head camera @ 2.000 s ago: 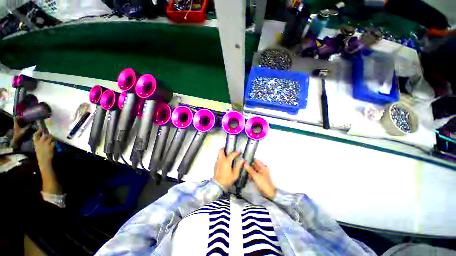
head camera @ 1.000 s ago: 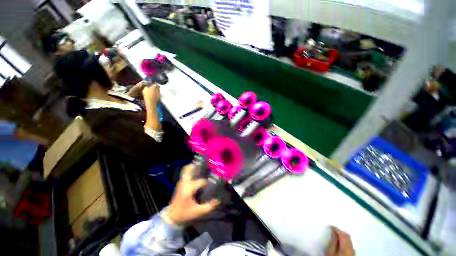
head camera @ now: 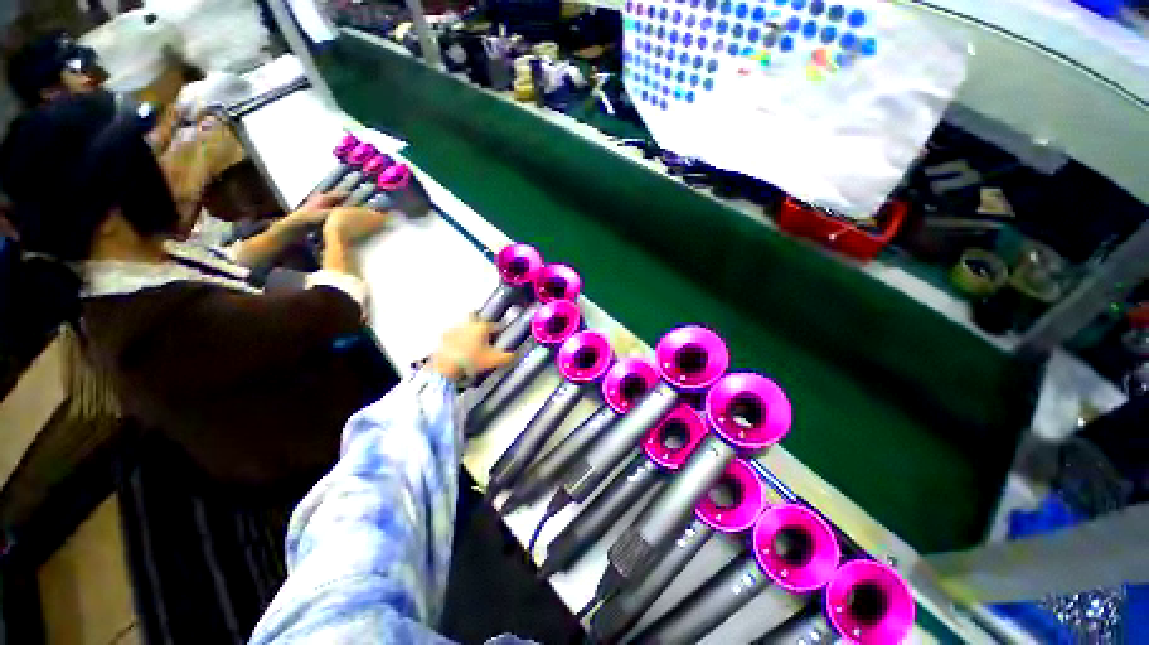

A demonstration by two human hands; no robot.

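Note:
Dark grey hair dryers with magenta rings lie side by side on the white bench, handles towards me. One dryer [head camera: 583, 357] lies near the far end of my row, and two more [head camera: 692, 359] [head camera: 748, 411] rest higher, on top of others. My left hand [head camera: 471, 350] reaches to the far-left end of the row, its fingers around the handle of a hair dryer [head camera: 518, 263]. The hand hides part of the handles there. My right hand is out of the picture.
A person in a dark brown top [head camera: 214, 365] sits at the left, hands near another group of dryers [head camera: 393, 175]. A green strip [head camera: 605, 239] runs behind the bench. A red basket [head camera: 842, 227] and a hanging spotted sheet [head camera: 806, 95] are beyond it.
The view has turned left. My left hand has carried the two held dryers to the far end of the row, where they lie on the bench. My right hand has left the picture.

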